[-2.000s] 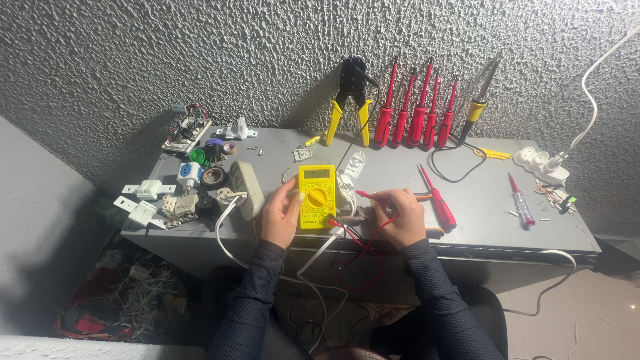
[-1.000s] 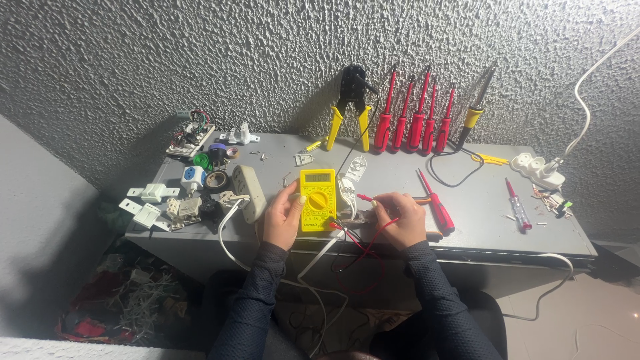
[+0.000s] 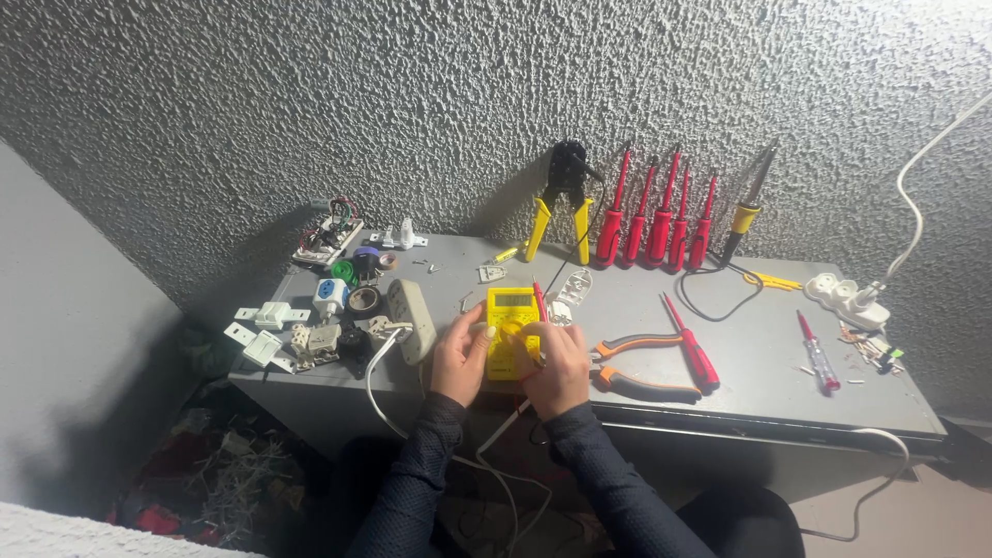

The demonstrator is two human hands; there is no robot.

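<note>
My left hand [image 3: 463,356] holds the left side of a yellow digital multimeter [image 3: 502,360], its thumb on the front. The fingers of my right hand [image 3: 559,364] are on the rotary dial, and that hand also covers the meter's lower right. A red test probe [image 3: 540,301] stands beside the meter's upper right edge, its lower part hidden by my right hand. Just behind lie a white plug body [image 3: 559,312] and a white plastic cover half [image 3: 575,287]. Pliers with orange and grey handles [image 3: 647,385] lie to the right of my right hand.
Crimping pliers [image 3: 570,178], red insulated screwdrivers [image 3: 659,232] and a soldering iron [image 3: 744,219] lean on the textured wall. Left are a white power strip [image 3: 412,322], tape rolls and sockets. Right are a screwdriver [image 3: 700,360], a voltage tester [image 3: 819,360] and a multi-outlet socket [image 3: 849,302].
My right hand has moved left from beside the meter onto its dial and no longer holds the red probe between its fingers. The pliers' handles now show more fully.
</note>
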